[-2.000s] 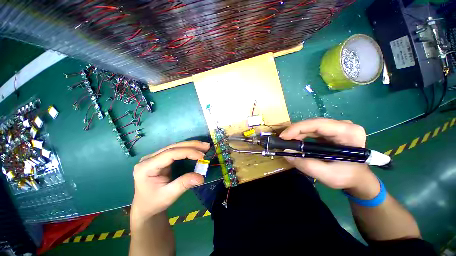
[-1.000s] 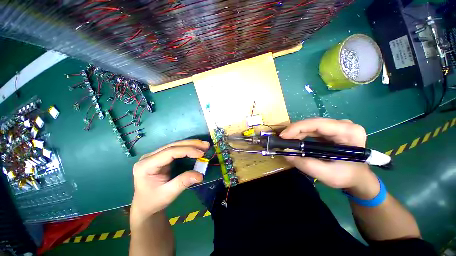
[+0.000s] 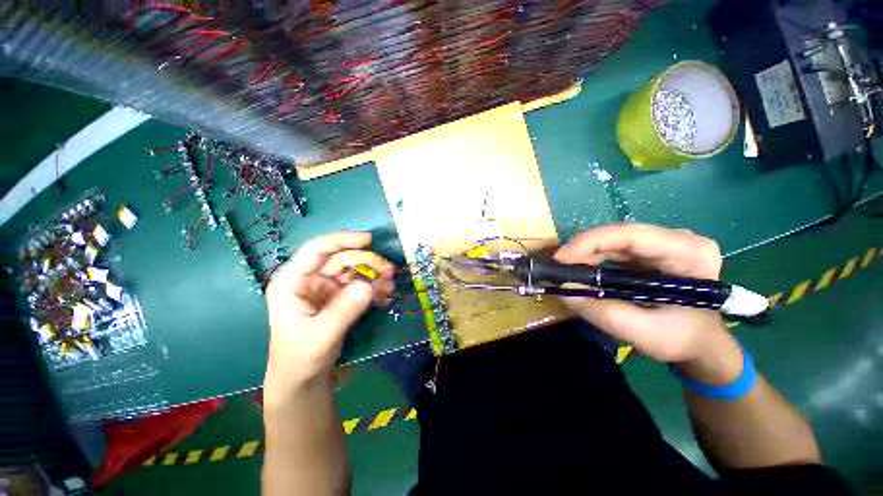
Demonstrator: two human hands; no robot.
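Observation:
My left hand (image 3: 324,300) holds a small battery cell (image 3: 366,272) by its fingertips, left of the tan work board. Only the cell's yellow end shows; the fingers hide the rest. My right hand (image 3: 644,291) is shut on a black soldering iron (image 3: 620,281) with a thin metal tube beside its tip. The tip is over the upper part of a green PCB strip (image 3: 435,305) with yellow-green edging, along the left edge of the work board (image 3: 465,170). Another cell with a yellow end (image 3: 478,252) lies on the board, partly hidden behind the iron.
A tall stack of trays with red wires (image 3: 368,68) stands behind the board. Wired PCB strips (image 3: 232,208) lie left. A pile of cells (image 3: 82,281) sits on a clear tray at far left. A yellow-green tin (image 3: 678,116) and a black box (image 3: 779,92) stand right.
My left hand has moved up and turned with the cell, which is now mostly covered by the fingers. The iron has shifted slightly right. The whole view has shifted a little.

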